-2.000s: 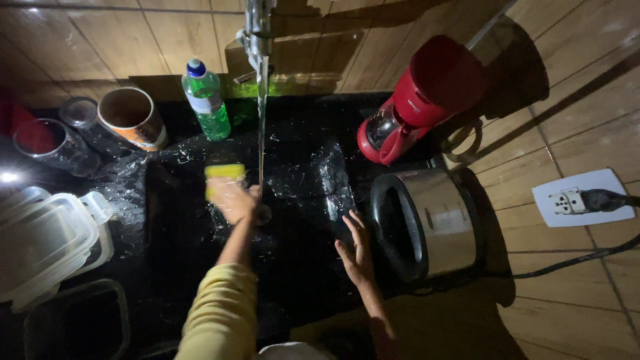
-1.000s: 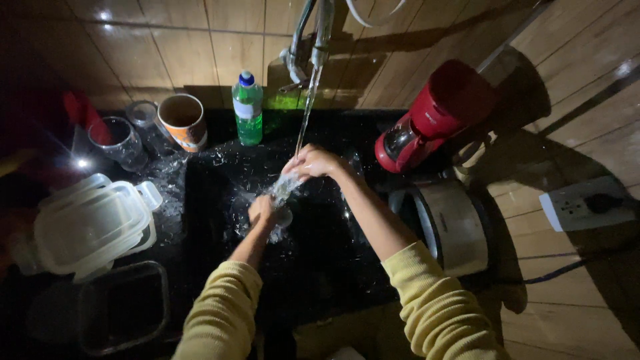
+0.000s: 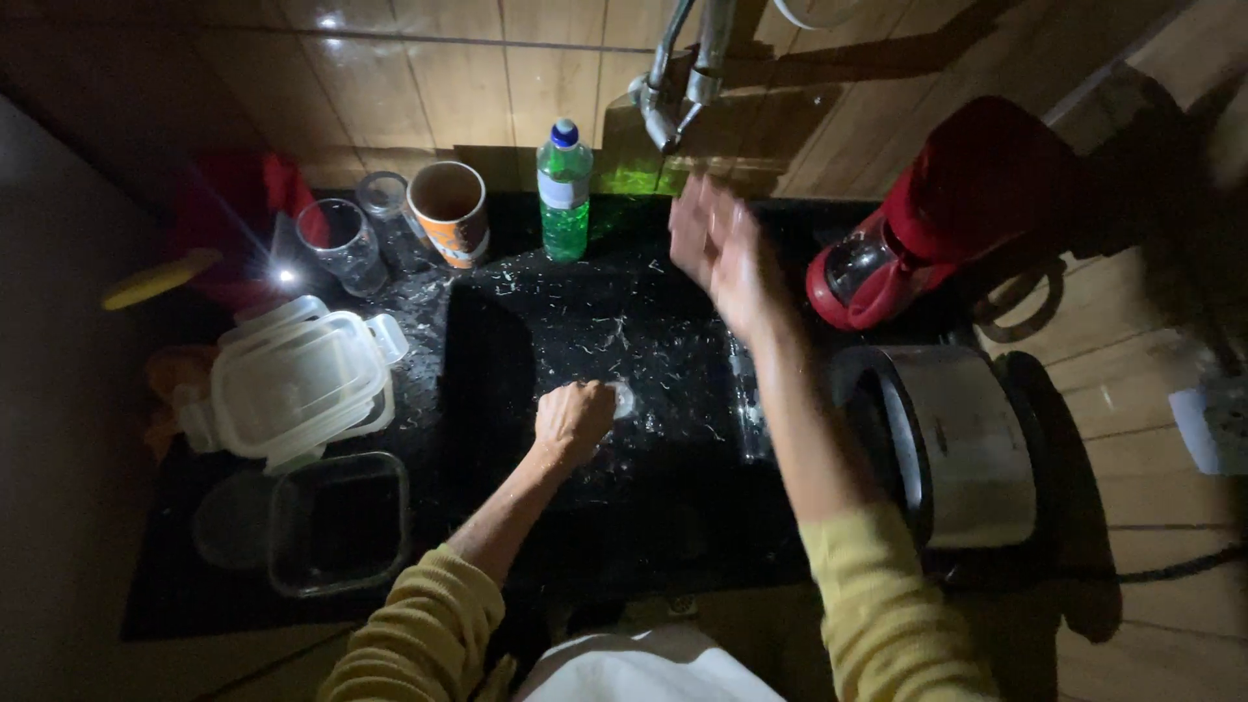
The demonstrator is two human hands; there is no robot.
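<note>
My left hand (image 3: 575,419) is a closed fist low over the black sink (image 3: 634,341), beside the drain (image 3: 621,400); whether something is inside it is hidden. My right hand (image 3: 721,253) is raised below the metal faucet (image 3: 673,107), blurred, fingers extended, holding nothing visible. No water stream shows. Behind the sink stands a plastic bottle of green liquid (image 3: 565,210) with a blue cap. White bits and water drops dot the sink.
Left: plastic container lids (image 3: 297,385), a clear rectangular container (image 3: 338,526), a drinking glass (image 3: 341,249), an orange-and-white cup (image 3: 450,219). Right: a red coffee maker (image 3: 946,205) and an oval slow cooker (image 3: 965,448) near my right forearm.
The water stream seen earlier is gone. My hands, together under the faucet one second ago, are now apart, the right one raised. The yellow sponge held two seconds ago is out of my right hand.
</note>
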